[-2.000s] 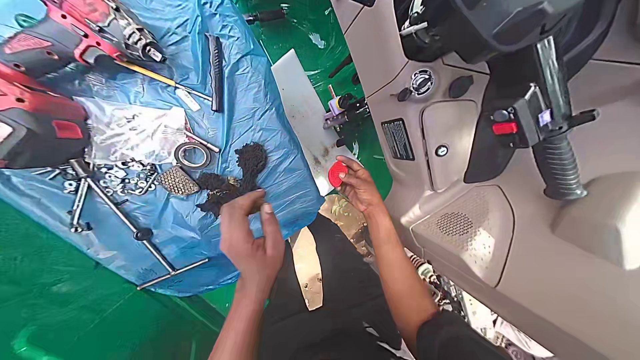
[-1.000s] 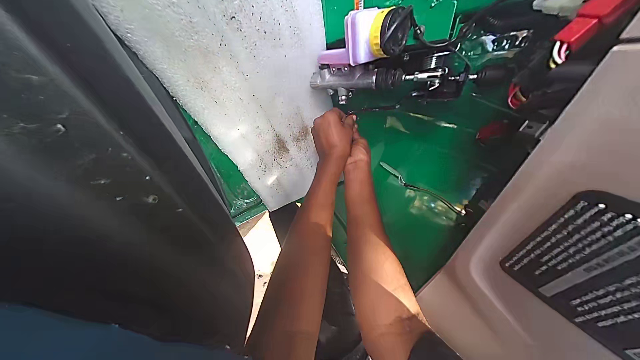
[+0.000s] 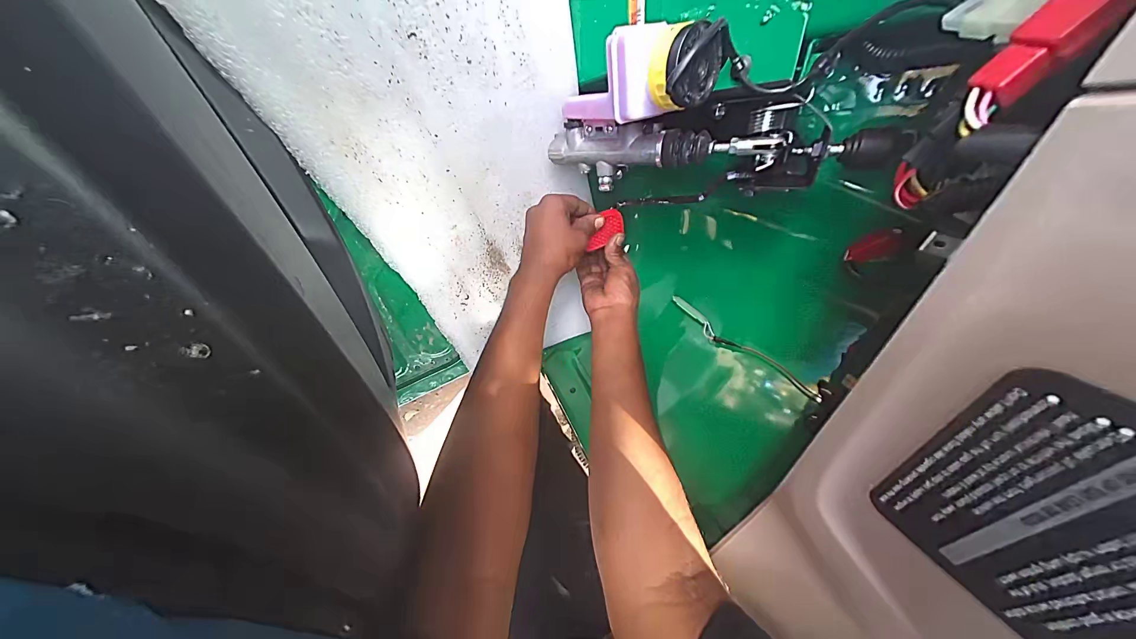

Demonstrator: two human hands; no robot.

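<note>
A small red textured piece, perhaps a reflector (image 3: 607,230), is held between both hands. My left hand (image 3: 557,233) grips its left side with thumb and fingers. My right hand (image 3: 610,273) pinches its lower edge with the thumb, fingers below. Just above the hands lies a metal master cylinder (image 3: 626,146) with a rubber boot and linkage. Its fluid reservoir (image 3: 632,67) has a yellow and black cap. A thin dark rod or wire (image 3: 661,201) runs right from near the red piece; whether it is attached I cannot tell.
A white foam sheet (image 3: 426,124) spans the left behind my hands. The green metal floor (image 3: 737,266) carries a loose wire (image 3: 763,357). At the right stand a beige panel (image 3: 1003,293) with a printed label and red connectors (image 3: 1029,67) with wires. A large black panel (image 3: 177,355) fills the left.
The view has moved from the blue-covered table to the cylinder. Two seconds ago my right hand alone held the red piece; now both hands hold it. Since one second ago the hands have turned, showing its face.
</note>
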